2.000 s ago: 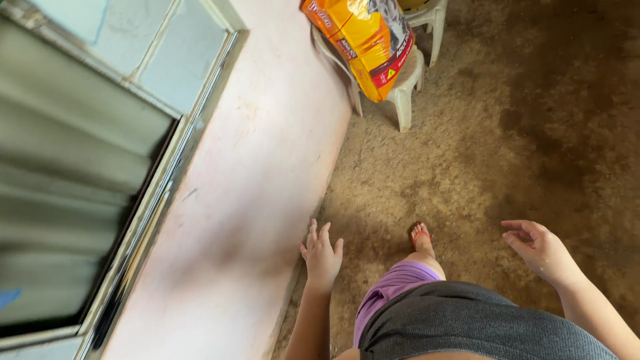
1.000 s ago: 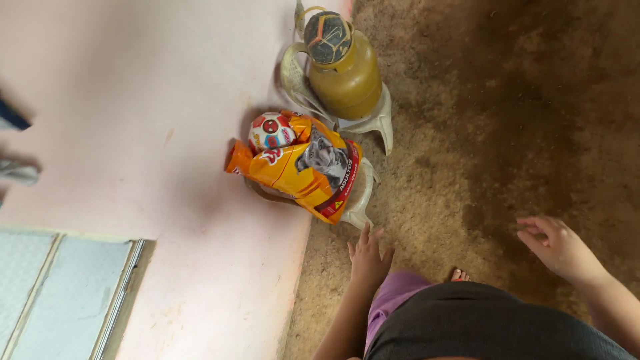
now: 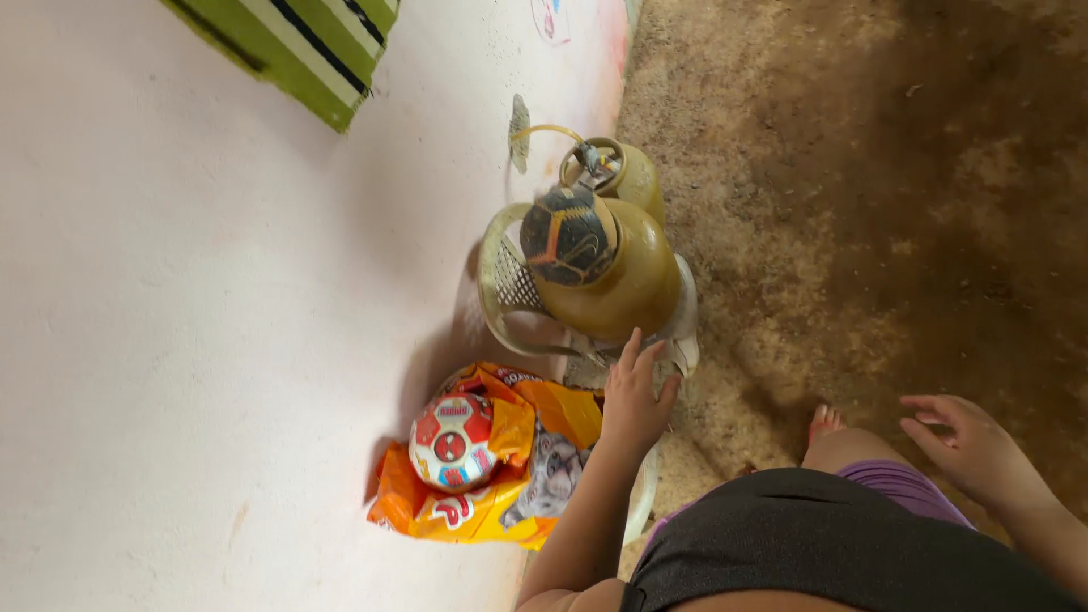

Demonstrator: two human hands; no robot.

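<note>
My left hand (image 3: 637, 395), fingers spread and holding nothing, is in front of a plastic chair (image 3: 684, 319) that bears a yellowish gas cylinder (image 3: 650, 272). A dark ball with orange lines (image 3: 568, 238) rests on top of the cylinder. Below and left of that hand lies an orange and yellow pet food bag (image 3: 557, 416) with a red and white ball (image 3: 452, 442) on it; my forearm hides part of the bag. My right hand (image 3: 956, 438) hangs over the floor at the right, its fingers loosely curled and apart, with nothing in it.
Behind the chair stands a second gas cylinder (image 3: 643, 183) with a yellow hose (image 3: 548, 129) leading to a hole in the pale wall (image 3: 280, 340). A green striped cloth (image 3: 314, 51) hangs at the upper left. The rough floor (image 3: 850, 212) has dark patches. My bare foot (image 3: 826, 421) shows ahead.
The view has moved along the wall, past the window. The second cylinder and the striped cloth have come into view. Both hands remain without anything in them.
</note>
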